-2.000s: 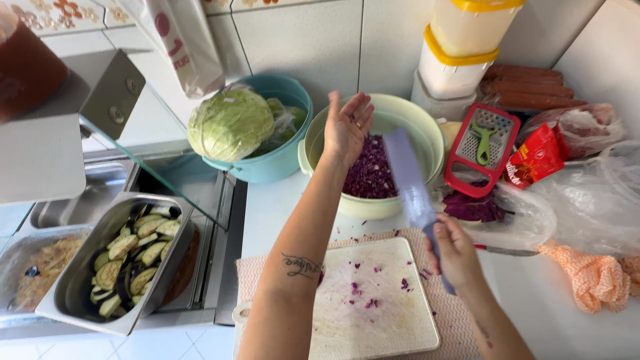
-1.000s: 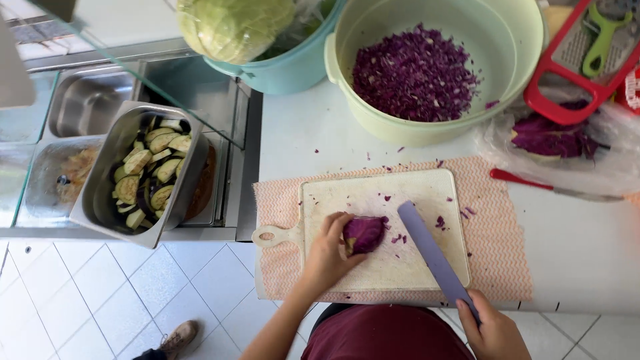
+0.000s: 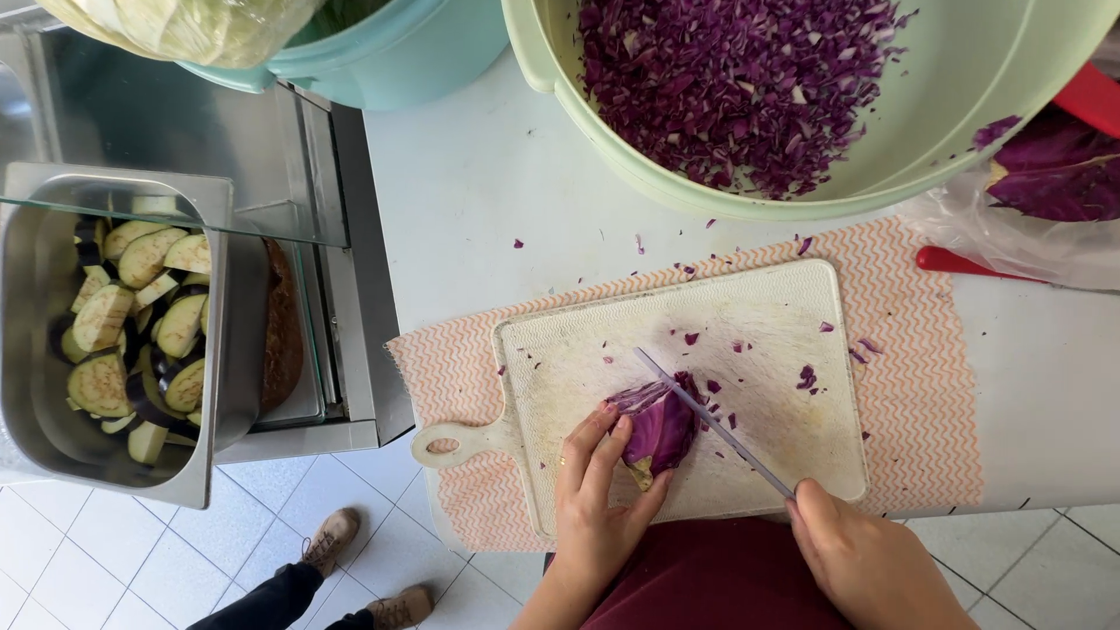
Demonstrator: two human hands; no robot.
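On a white plastic cutting board (image 3: 560,350) lies a piece of red cabbage (image 3: 661,430). The fingers of my left hand (image 3: 604,499) press on its left side and lower end. My right hand (image 3: 862,542) grips a kitchen knife (image 3: 726,436), whose narrow blade, seen nearly edge-on, rests over the right part of the piece. Small purple scraps (image 3: 806,378) are scattered on the board. Beyond it, a pale green basin (image 3: 945,96) holds chopped red cabbage (image 3: 744,79).
A patterned cloth (image 3: 927,367) lies under the board. A red-handled utensil (image 3: 971,264) and bagged cabbage leaves (image 3: 1063,166) are at right. A steel pan of eggplant pieces (image 3: 101,317) stands left. A blue basin (image 3: 394,52) holds green cabbage (image 3: 192,22). Another person's shoes (image 3: 332,538) show below.
The knife has moved left from beside the cabbage piece onto it. Earlier, my left hand was raised over the green basin and the knife was held beside it. The view has tilted down and closer.
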